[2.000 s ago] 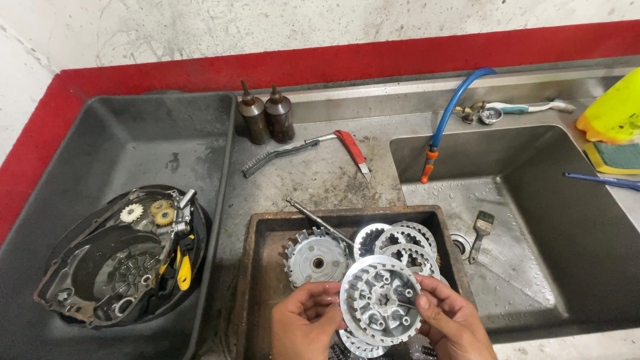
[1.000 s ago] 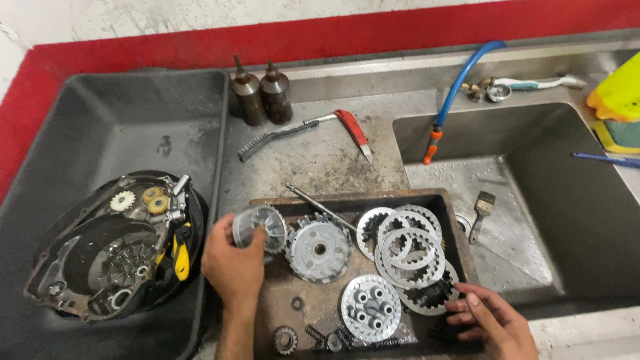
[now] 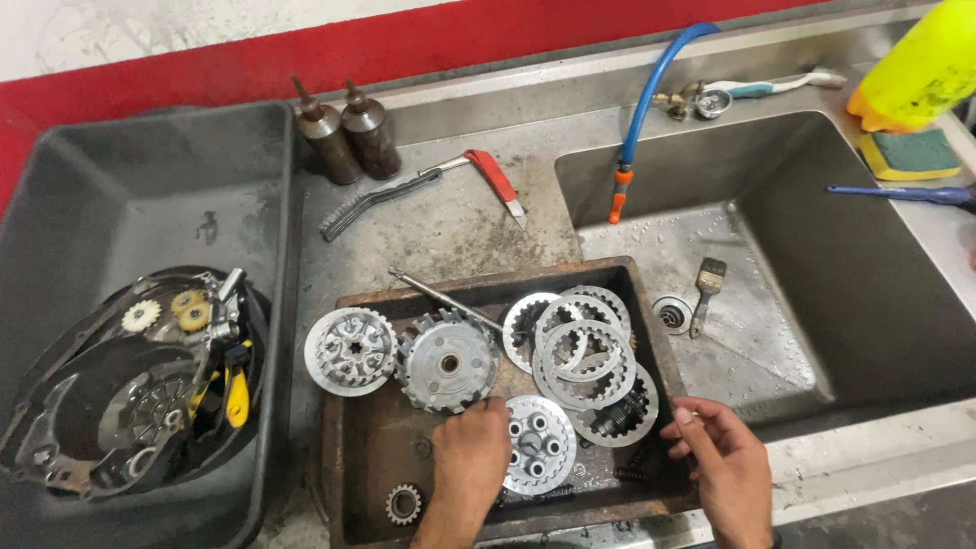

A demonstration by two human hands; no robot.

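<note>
My left hand [image 3: 473,457] reaches into the rusty metal tray [image 3: 663,366], its fingers at the left edge of a clutch pressure plate [image 3: 541,446]; whether they grip it is hidden. A toothed clutch basket [image 3: 448,362] lies just beyond that hand. On the tray's left rim rests the clutch hub [image 3: 351,351]. Steel clutch plates [image 3: 583,351] overlap at the tray's right side, near dark coil springs [image 3: 633,465]. A small gear [image 3: 403,504] lies near the front left corner. Over the tray's right edge, my right hand [image 3: 717,465] is empty with fingers apart.
A black tub [image 3: 274,305] at left holds an engine cover [image 3: 114,396] with gears. Behind the tray lie a wire brush [image 3: 374,202], a red-handled knife [image 3: 496,179] and two bottles [image 3: 370,130]. At right, a sink [image 3: 862,267] holds a paintbrush [image 3: 709,286] below a blue hose [image 3: 648,84].
The clutch hub, between my hands two seconds ago, now rests on the tray's left rim. My left hand has moved right from the tray's left side to the pressure plate.
</note>
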